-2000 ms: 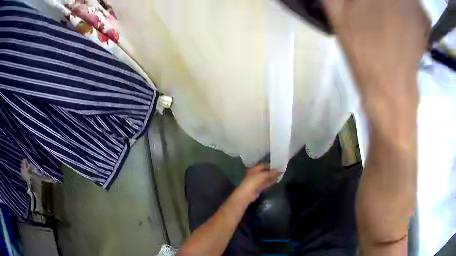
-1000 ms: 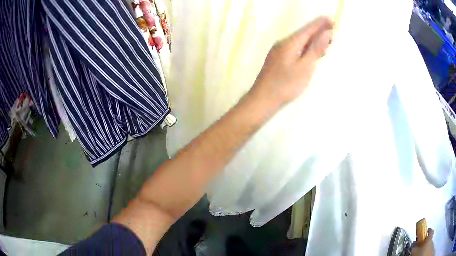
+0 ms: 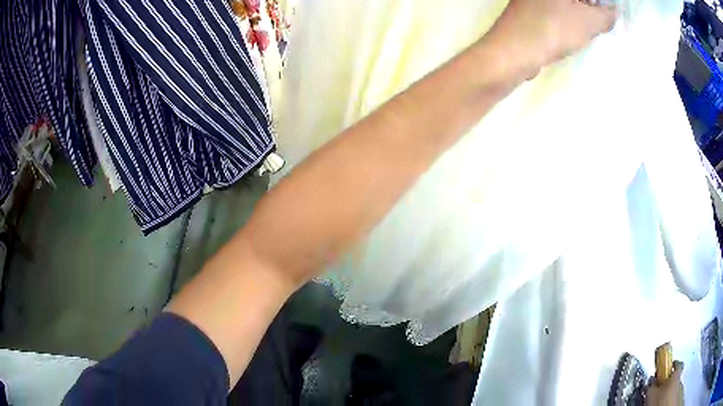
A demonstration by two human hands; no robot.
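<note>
The sheer white-cream garment (image 3: pixel 444 230) hangs in front of me, its scalloped hem low over the dark area near my legs. My left arm reaches across it from the lower left. My left hand (image 3: pixel 559 32) is at the top edge, partly cut off, its fingers closed on the cloth; the fingertips are blurred. My right hand (image 3: pixel 668 390) is small and cut off at the bottom right, around the orange-tan handle (image 3: pixel 663 362) of the steam iron (image 3: pixel 628 382). The iron stands on the white board cover (image 3: pixel 587 341).
Navy striped garments (image 3: pixel 186 103) hang at the left, beside a floral garment (image 3: pixel 260 36). A rounded white padded arm (image 3: pixel 688 238) is at the right. Blue items (image 3: pixel 705 95) are at the upper right. A grey-green floor (image 3: pixel 87 270) shows below left.
My left hand moved from the hem up across the garment, then further to the upper right. The iron and my right hand are now low at the right. The view has shifted right.
</note>
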